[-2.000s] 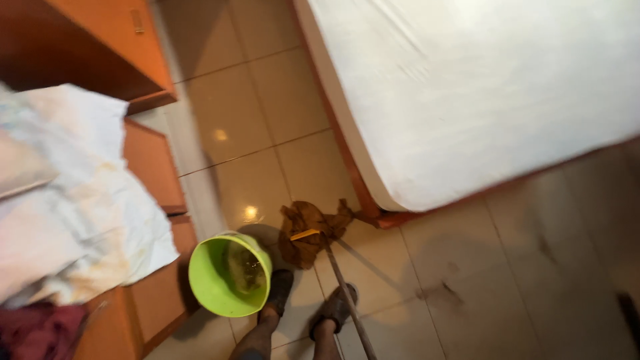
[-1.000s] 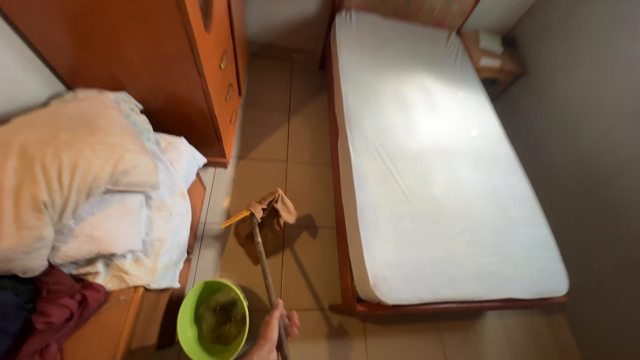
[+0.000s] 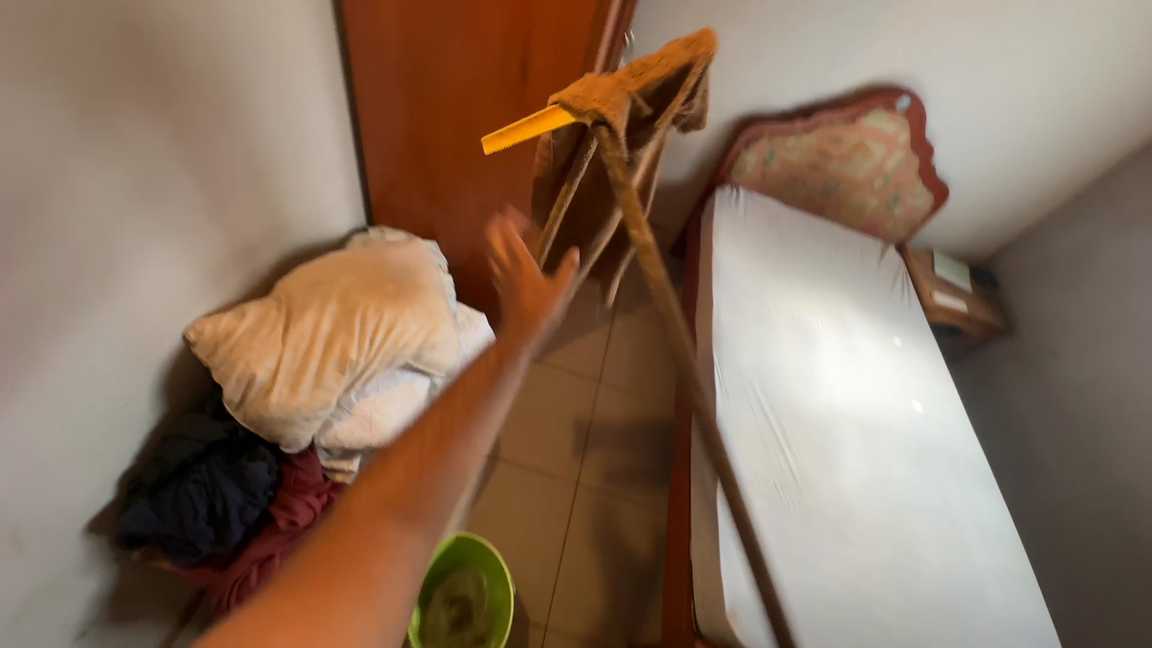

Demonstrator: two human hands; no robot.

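Observation:
My left hand (image 3: 531, 274) is raised with its fingers apart, blurred, beside the hanging folds of a brown cloth (image 3: 648, 90). Whether the fingertips touch the cloth is unclear. The cloth is draped over the head of a floor squeegee, whose yellow end (image 3: 529, 129) sticks out on the left. Its long brown handle (image 3: 688, 360) slants down to the bottom edge, right of my forearm. My right hand is out of view, so what it holds is hidden. Low in the view, a lime-green bucket (image 3: 463, 589) with murky liquid stands on the tiled floor.
On the right is a bed with a white-sheeted mattress (image 3: 837, 432) and a padded headboard (image 3: 837, 166). A wooden nightstand (image 3: 958, 292) stands beyond it. Pillows (image 3: 333, 333) and dark clothes (image 3: 207, 486) are piled at left, near a wooden wardrobe (image 3: 468, 135).
The cloth-covered squeegee head was low near the floor and is now raised high. A hand held the handle one second ago; now my left hand is open near the cloth. The view has tilted up.

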